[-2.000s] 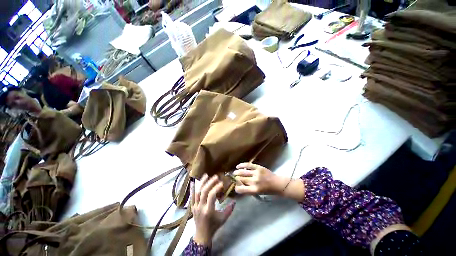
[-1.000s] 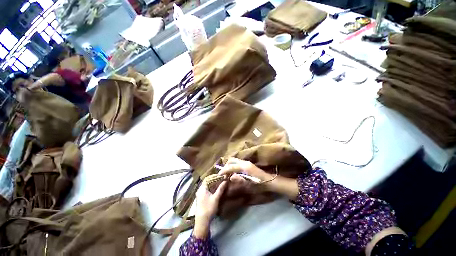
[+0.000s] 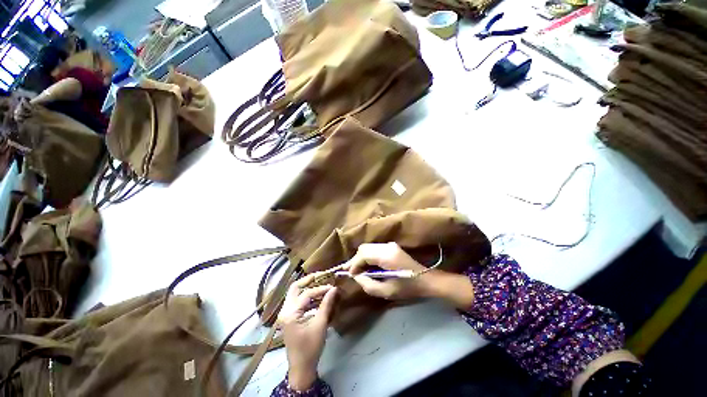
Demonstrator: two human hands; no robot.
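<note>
A brown fabric bag (image 3: 364, 182) lies on the white table in front of me, a small white label (image 3: 398, 188) on its panel. My right hand (image 3: 387, 271) holds a slim white pen-shaped tool (image 3: 380, 274) like a pencil, its tip at the bag's edge near my left fingers. A thin cord (image 3: 570, 243) runs from the tool's back end past my wrist and loops on the table. My left hand (image 3: 308, 314) pinches the bag's edge between thumb and fingers. Long brown straps (image 3: 225, 254) trail from the bag to the left.
Another bag (image 3: 349, 66) stands behind, more bags (image 3: 155, 128) at left, one (image 3: 124, 349) at the lower left. A brown fabric pile (image 3: 659, 116) is at the right. A black block (image 3: 511, 69), pliers (image 3: 500, 31) and tape roll (image 3: 442, 24) lie at the back. A person (image 3: 77, 89) is at far left.
My left hand, first open beside the bag, has closed on its edge. My right hand has turned, and the white tool now shows clearly. The view has shifted slightly.
</note>
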